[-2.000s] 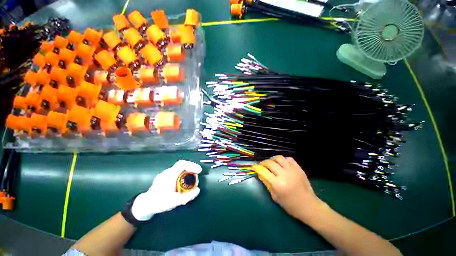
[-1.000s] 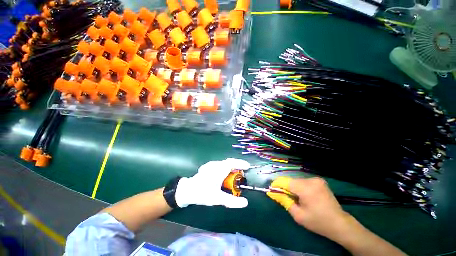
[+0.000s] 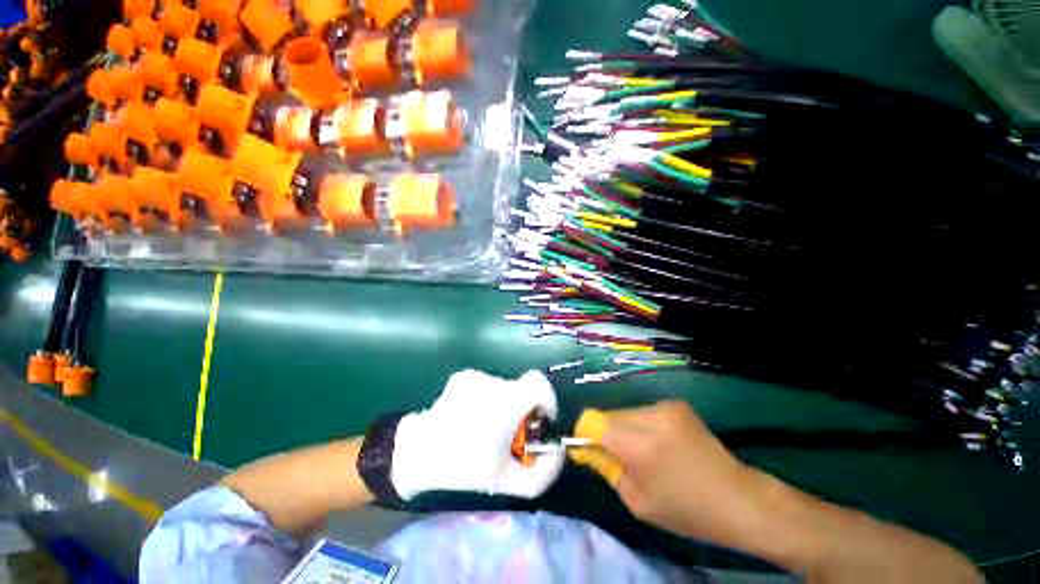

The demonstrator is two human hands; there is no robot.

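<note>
My left hand (image 3: 473, 439), in a white glove, is closed around an orange round connector (image 3: 527, 437) with a dark core, its open face turned to the right. My right hand (image 3: 644, 451), with yellow finger cots, grips the wire end of a black cable (image 3: 798, 437) between thumb and finger. Pale wire tips (image 3: 559, 444) reach from the finger cots to the connector's face. Whether any tip sits in a hole is too small to tell. The cable runs off to the right behind my right hand.
A clear blister tray (image 3: 342, 260) with rows of orange connectors stands at the upper left. A big pile of black cables (image 3: 844, 240) lies on the right, wire ends to the left. Finished-looking cables with orange ends (image 3: 59, 371) lie at the left edge. Part of a fan (image 3: 981, 57) shows top right.
My right hand has taken a cable from the pile's near edge and brought its wire end to the connector. My left hand has turned the connector to face right. The view has shifted.
</note>
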